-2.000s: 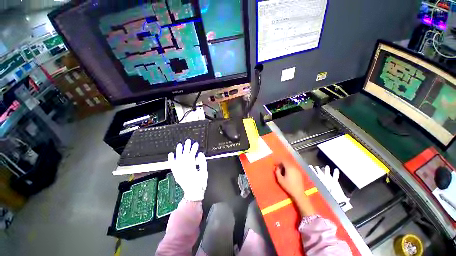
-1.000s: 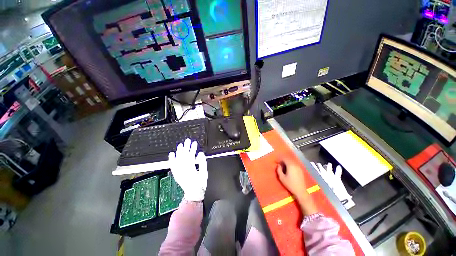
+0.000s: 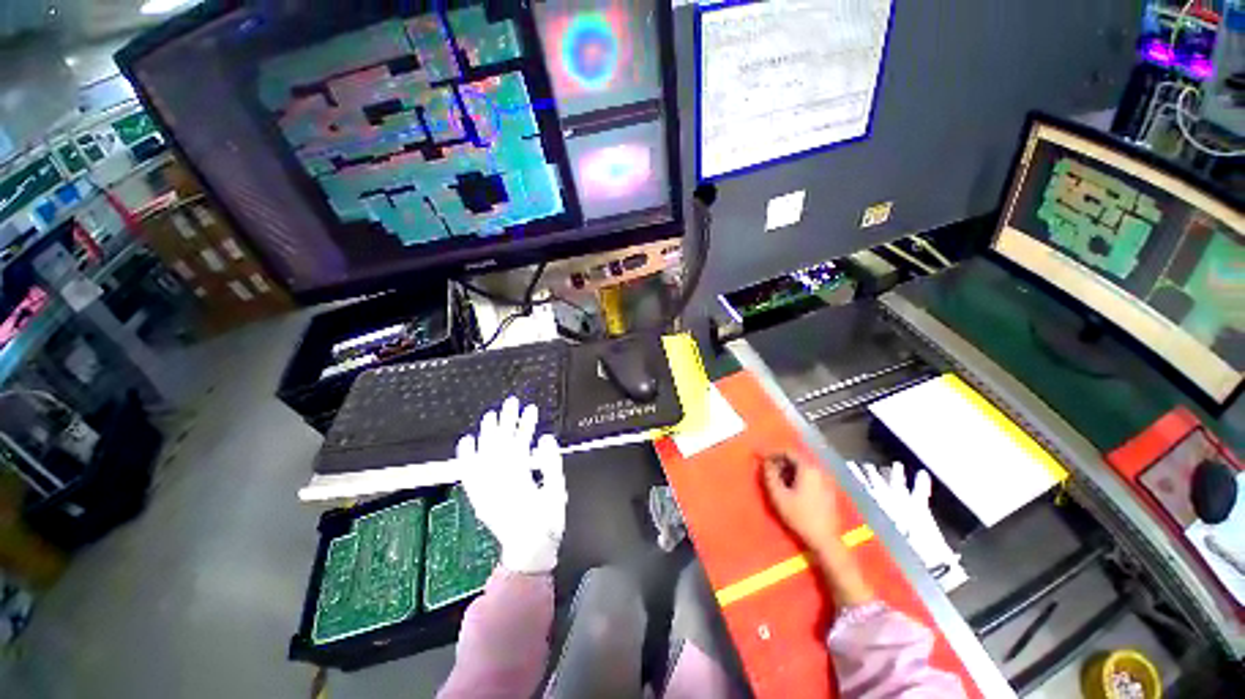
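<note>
My left hand point(image 3: 513, 489), in a white glove, rests palm down at the front edge of the black keyboard point(image 3: 444, 396), its fingers a little apart and holding nothing. My bare right hand point(image 3: 803, 494) lies on the red mat point(image 3: 731, 512) above the yellow tape line, with its fingers curled. A small dark spot shows between its thumb and fingers; I cannot tell whether it is a thing or shadow. The black mouse point(image 3: 631, 369) lies on its pad, untouched. The large monitor point(image 3: 410, 137) shows a red-and-green board image with two smaller pictures beside it.
A black tray point(image 3: 305, 590) with green boards point(image 3: 369, 571) is below the keyboard. Right of the mat are a spare white glove point(image 3: 907, 516), a white sheet with a yellow edge point(image 3: 967, 448), conveyor rails point(image 3: 1040, 580) and a yellow ring point(image 3: 1122, 676). A smaller monitor point(image 3: 1126, 246) stands beyond.
The two small pictures on the large monitor have changed from blue-green to red and pink centres. My right hand has shifted slightly on the mat. My left hand stays at the keyboard.
</note>
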